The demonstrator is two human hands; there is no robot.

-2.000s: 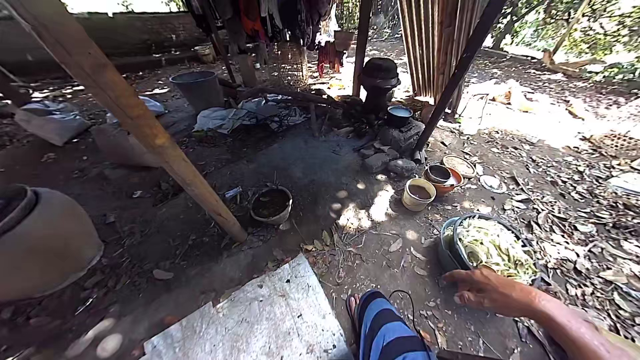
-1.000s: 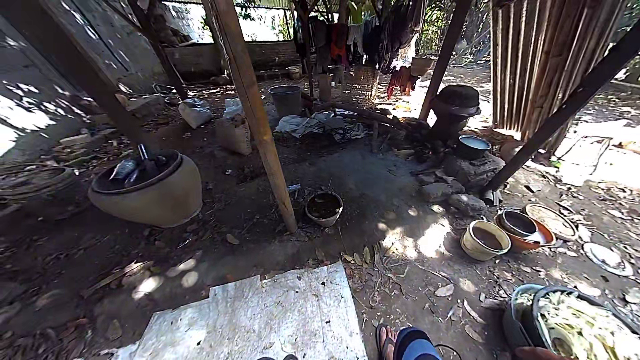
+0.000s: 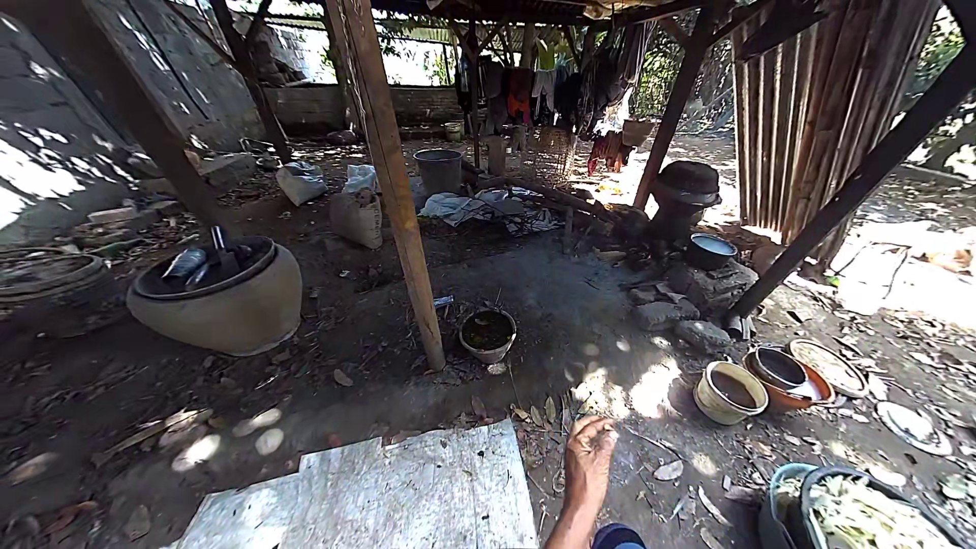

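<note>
My left hand (image 3: 590,450) is raised at the bottom centre, above the ground just right of a pale, worn board (image 3: 396,488). Its fingers bend to the right; whether something small is between their tips cannot be told. My right hand is out of view. A bit of dark blue cloth (image 3: 619,537) shows beside the left wrist. At the bottom right, pale shredded plant strips (image 3: 869,515) fill a dark-rimmed basin, which stands against a grey-green tub (image 3: 774,507). Further up are a cream bucket (image 3: 730,393) and an orange basin (image 3: 820,389) with a dark bowl in it.
A slanting wooden post (image 3: 393,183) rises left of a small pot (image 3: 488,335). A large clay-coloured vessel (image 3: 229,309) stands at left. Beyond lie a grey bucket (image 3: 438,171) and sacks (image 3: 301,183). At right are stones, a blackened pot (image 3: 686,183) and a leaning dark pole (image 3: 854,191).
My left hand has come into view at the bottom centre. My right hand, earlier over the basin of plant strips, has left the view. The view has swung left.
</note>
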